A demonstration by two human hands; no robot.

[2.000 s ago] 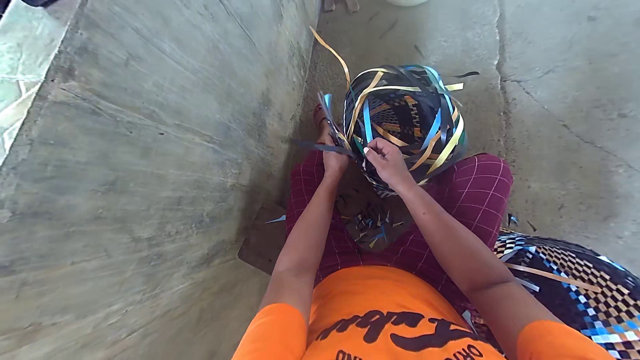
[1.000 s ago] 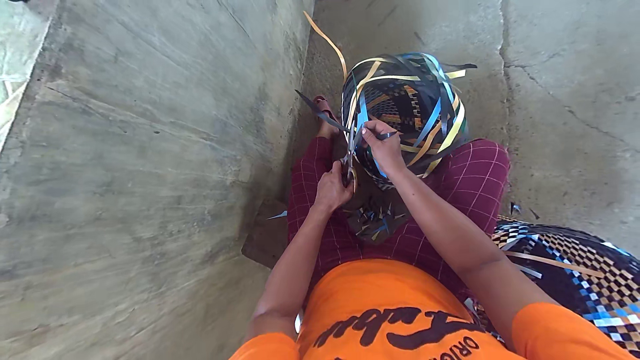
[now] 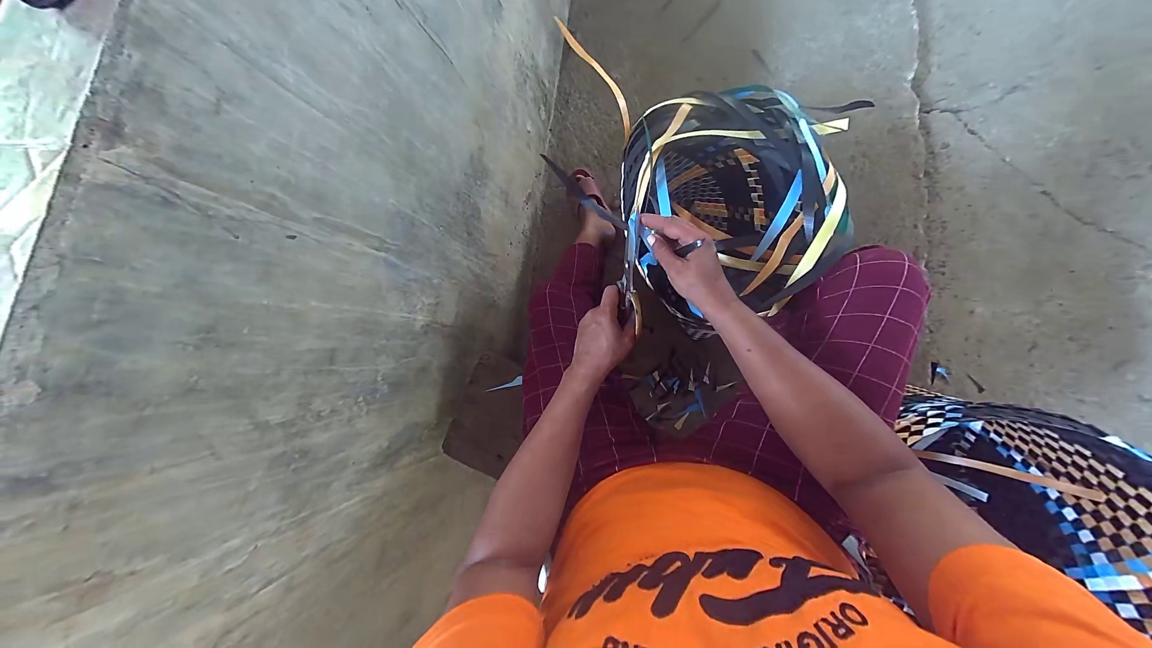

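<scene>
A round woven basket of plastic strapping [image 3: 711,189], with loose black, yellow, blue and orange strap ends curling over its mouth, rests between my knees. My left hand [image 3: 605,335] grips the handles of a pair of scissors [image 3: 628,288], whose blades point up along the basket's left rim. Pinched in the fingers of my right hand [image 3: 686,256] is a strap at that same rim, close to the blades. A dark strap end [image 3: 576,191] sticks out to the left there. Whether the blades touch a strap cannot be told.
A concrete wall [image 3: 297,225] rises close on my left. Strap offcuts [image 3: 688,391] lie on the floor between my legs. A larger checkered woven piece [image 3: 1062,486] is at my lower right. A long orange strap end [image 3: 598,72] sticks up beside the wall.
My left hand was up at the basket's left rim two seconds ago and is now lower, with the scissors in plain view. My right hand stays at the rim.
</scene>
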